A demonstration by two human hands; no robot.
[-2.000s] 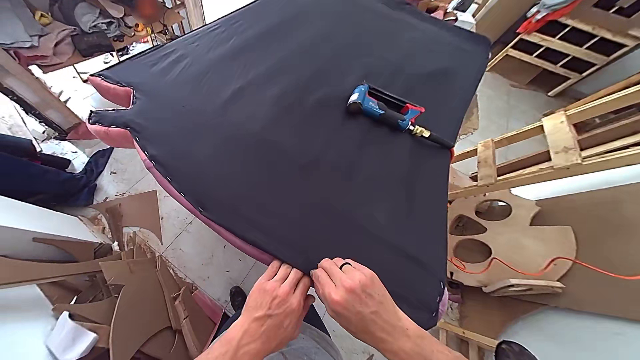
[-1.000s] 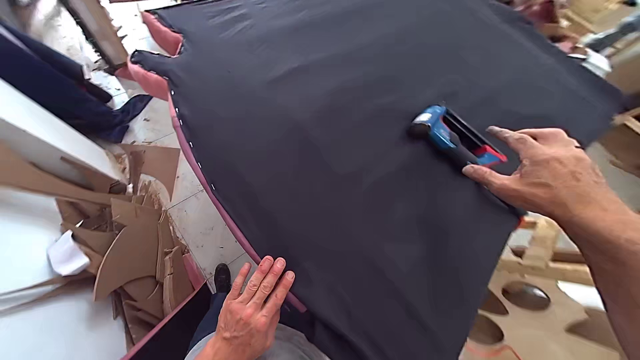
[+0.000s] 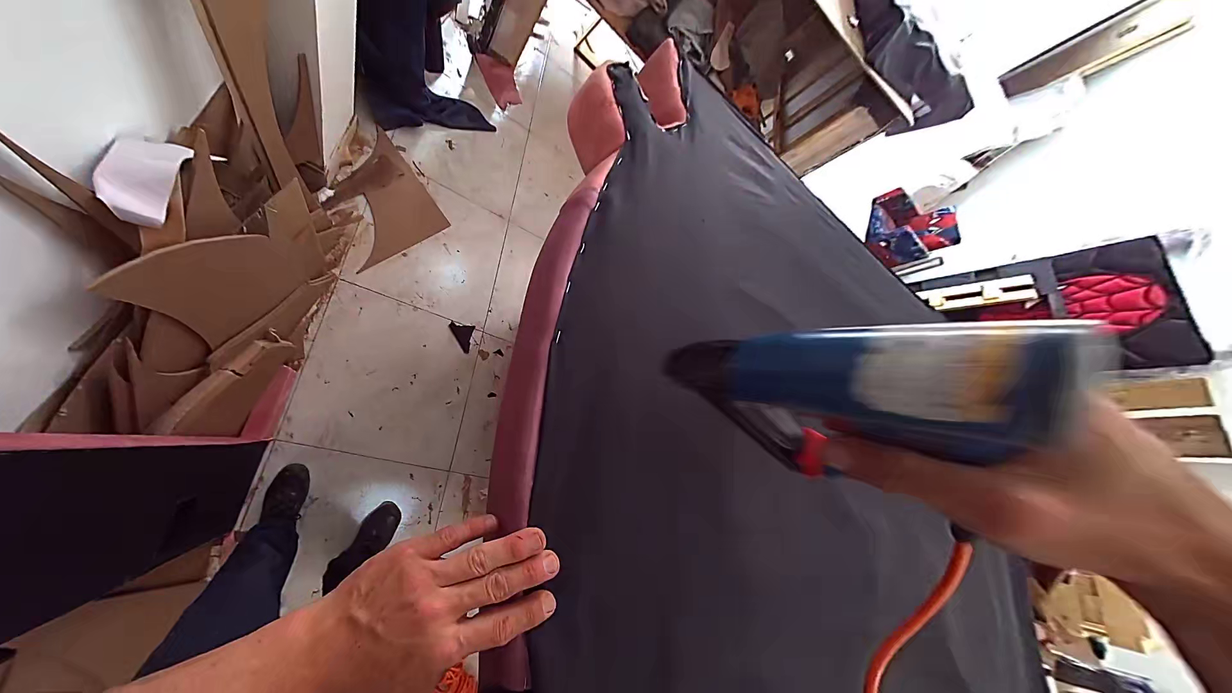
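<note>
A large upholstered piece lies with its black fabric backing facing up, and pink upholstery shows along its left edge. Staples dot the black fabric near that edge. Flat on the edge rests my left hand, fingers apart across the pink and the black, holding nothing. My right hand grips a blue pneumatic staple gun above the black fabric, its nose toward the left; motion blurs it. An orange air hose hangs from the gun's handle.
Brown fiberboard offcuts are heaped against the left wall. A black and pink panel stands at the lower left. Scraps litter the tiled floor. Beyond the backing's right side is a black and red quilted piece.
My right hand, reaching to the staple gun lying on the fabric one second ago, has lifted it. My left hand remains at the edge. The view has turned considerably.
</note>
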